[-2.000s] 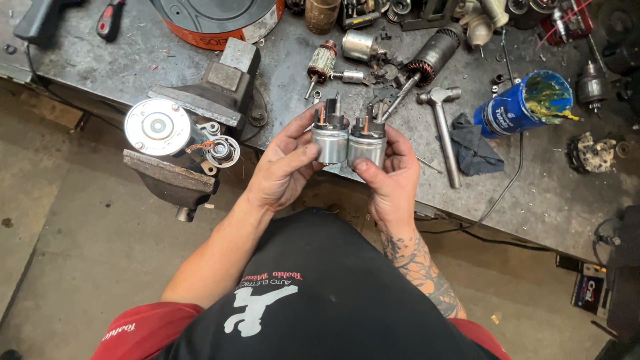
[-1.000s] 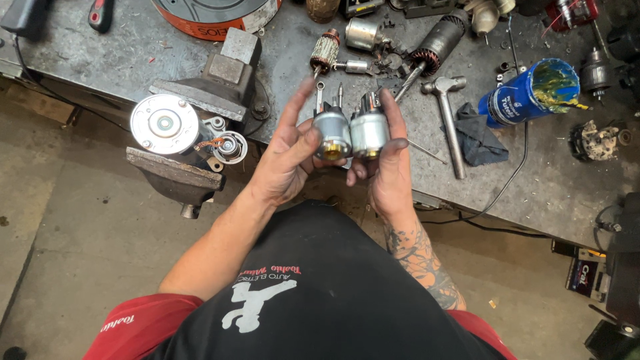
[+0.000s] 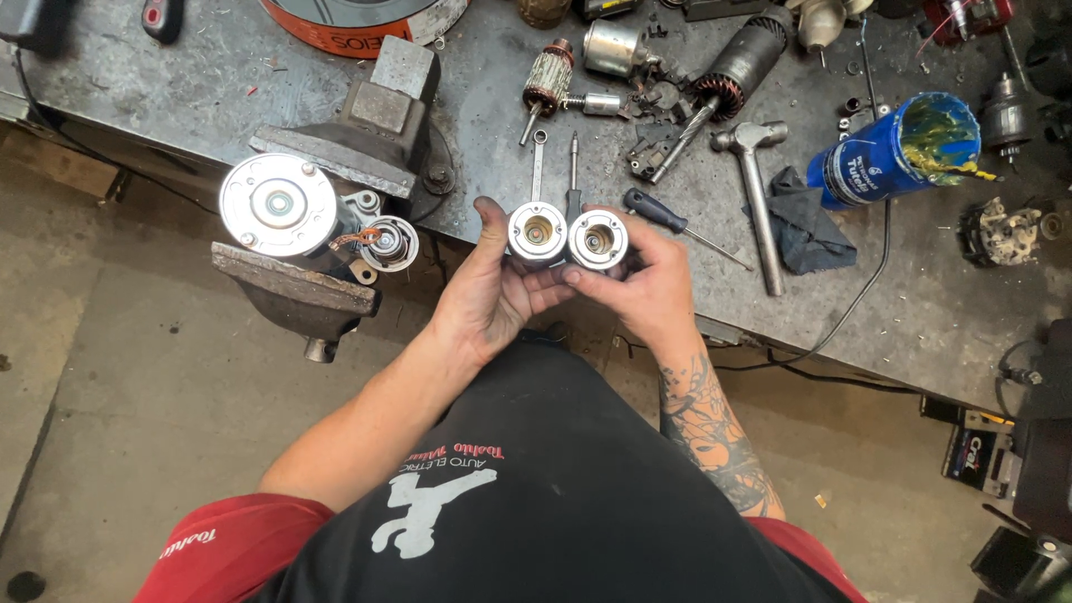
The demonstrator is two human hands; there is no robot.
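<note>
My left hand (image 3: 486, 293) holds a starter solenoid (image 3: 537, 233) by its side and underside, the thumb raised. Beside it, my right hand (image 3: 645, 272) grips another starter solenoid (image 3: 598, 240). Both round metal ends face up, with their bores showing. Just beyond them on the bench lie a combination wrench (image 3: 538, 167) and a slim screwdriver (image 3: 574, 180). A dark-handled screwdriver (image 3: 657, 209) is right of my right hand. To the left, a bench vise (image 3: 293, 289) clamps a starter motor (image 3: 279, 203) with copper braid at its side.
Farther back on the metal bench (image 3: 913, 301) lie an armature (image 3: 548, 79), a larger armature (image 3: 741, 63) and a metal cylinder housing (image 3: 614, 48). A hammer (image 3: 760, 205), a dark cloth (image 3: 804, 226) and a blue grease container (image 3: 863, 159) stand or lie at right. A black cable crosses the bench.
Both hands have tilted the two solenoids, from terminals in view two seconds ago to their open round ends facing up now. The left thumb has come off its solenoid's face.
</note>
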